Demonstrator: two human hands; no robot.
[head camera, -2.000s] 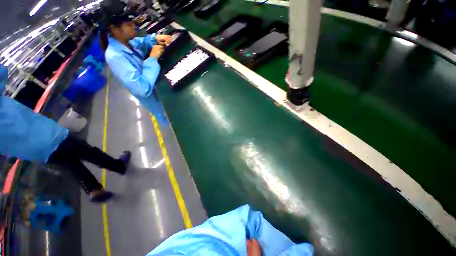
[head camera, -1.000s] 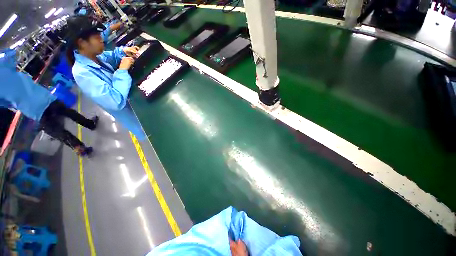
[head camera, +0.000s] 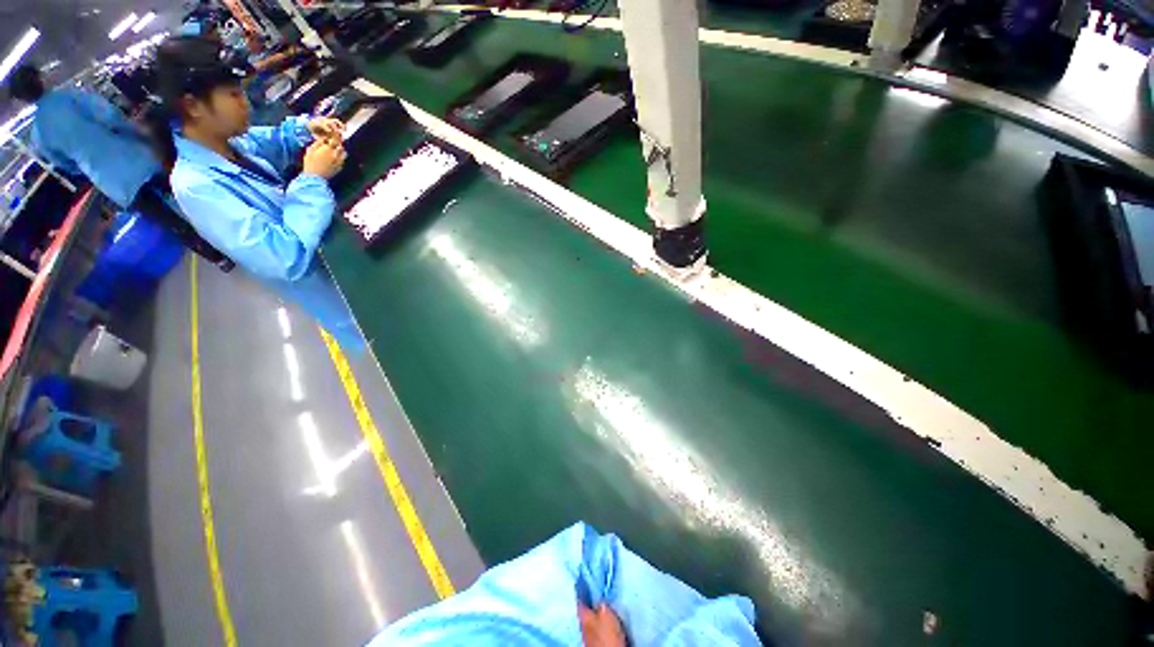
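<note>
My light blue sleeves (head camera: 557, 588) show at the bottom edge. A small patch of skin (head camera: 604, 624) shows between the folds; I cannot tell which hand or wrist it is, and its fingers are hidden. The glossy green bench (head camera: 532, 417) is nearest in front of me. A black tray (head camera: 466, 173) with a bright white panel (head camera: 403, 192) lies on it at the upper left, beside the neighbouring worker.
A worker (head camera: 253, 196) in blue handles another tray at upper left. Another person (head camera: 95, 139) stands behind. A white post (head camera: 664, 114) rises from the chipped white rail (head camera: 861, 367). Black trays (head camera: 576, 126) lie beyond it, one at the right edge (head camera: 1076, 253). Blue stools (head camera: 76, 442) stand left.
The view has swung right, so bench and trays sit further left. The right-edge tray has come into view and shifted slightly left. The standing person has moved away up the aisle.
</note>
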